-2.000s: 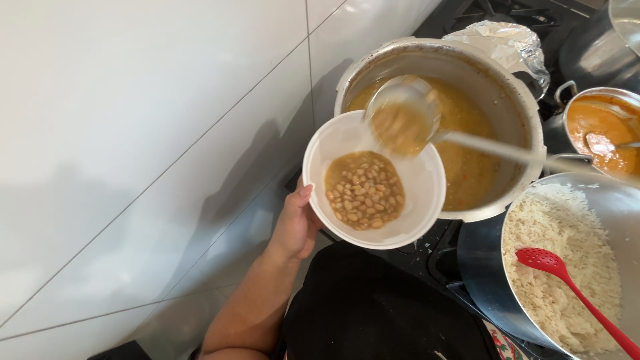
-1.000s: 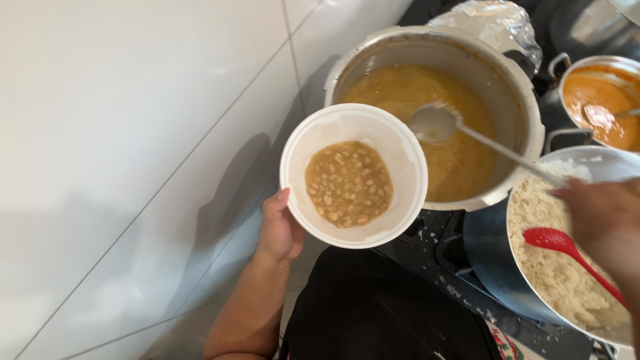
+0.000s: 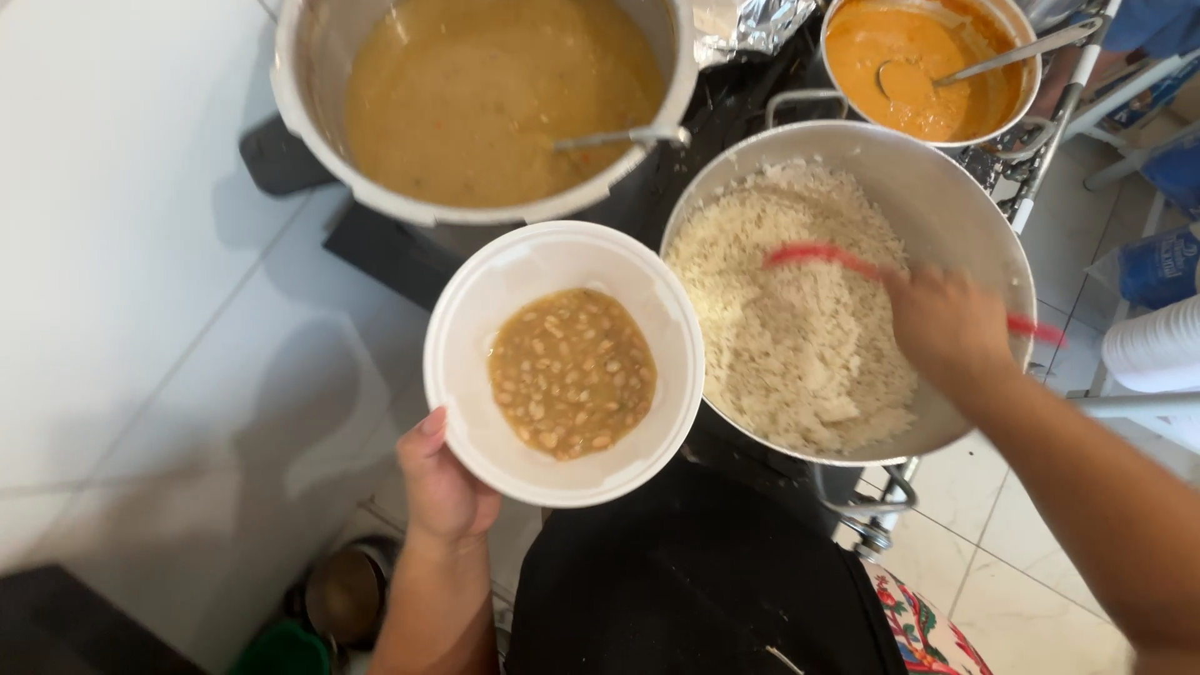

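My left hand (image 3: 445,483) holds a white bowl (image 3: 469,412) by its left rim; soupy beans (image 3: 572,375) lie in its bottom. My right hand (image 3: 952,328) grips a red spoon (image 3: 811,253), blurred, over the cooked rice (image 3: 797,319) in a metal pot (image 3: 984,225). The bowl is close beside this pot's left rim. Above the bowl stands a large pot (image 3: 300,103) of bean broth (image 3: 497,103), with a metal ladle (image 3: 619,139) resting in it, its handle over the rim.
A smaller pot (image 3: 1029,75) of orange sauce (image 3: 900,61) with a ladle (image 3: 1012,54) stands at the back right, near crumpled foil (image 3: 750,28). The pots stand on a black stove. Stacked white containers (image 3: 1158,347) are at the right edge. A tiled wall (image 3: 141,234) is at left.
My right hand has let go of the metal ladle, which now rests in the broth pot, and has taken hold of the red spoon. The bowl is now beside the rice pot. The view has shifted right.
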